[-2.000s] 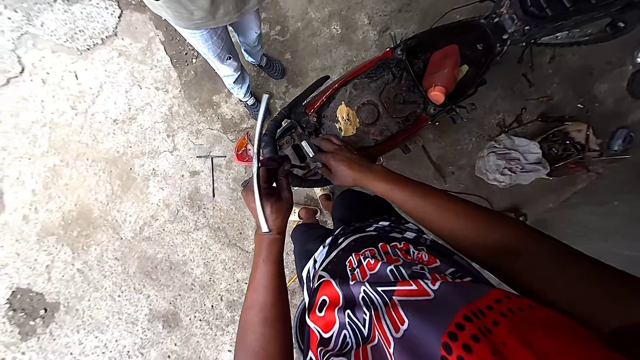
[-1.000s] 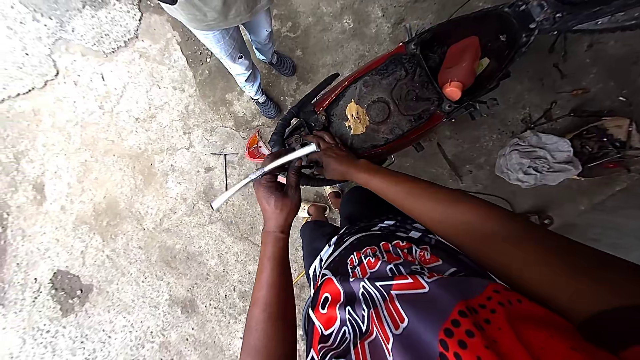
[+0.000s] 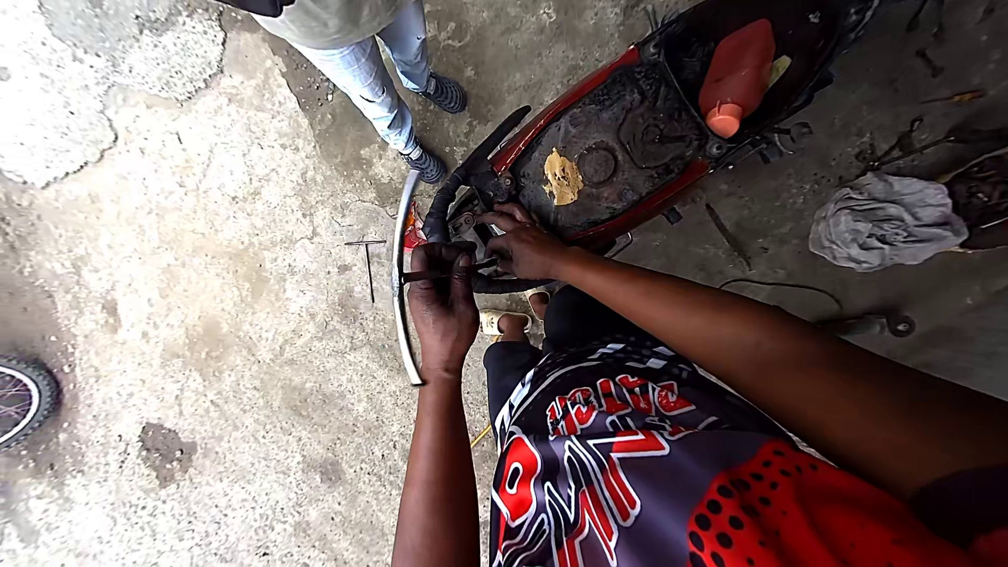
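Observation:
My left hand (image 3: 442, 303) is closed around the dark shaft of a tool that has a long curved metal bar (image 3: 400, 291) across its outer end. The shaft runs rightward from the bar, past my left thumb, toward the rear of a red and black motorcycle (image 3: 622, 142). My right hand (image 3: 524, 244) is at the shaft's inner end, fingers bent beside the metal parts within the black curved grab rail (image 3: 441, 206); whether it grips the tip is unclear. A red-orange lamp or lens (image 3: 414, 230) shows partly behind the bar.
A red plastic bottle (image 3: 736, 79) lies in the motorcycle's body. On the concrete are a T-handle tool (image 3: 368, 264), a grey cloth (image 3: 886, 220) and a dark flat strip (image 3: 728, 236). A person in jeans (image 3: 362, 87) stands close by. A bicycle wheel (image 3: 27, 402) is at far left.
The curved bar has swung from a slanting position to nearly upright in the view, now left of my left hand. My right hand remains at the motorcycle's rear.

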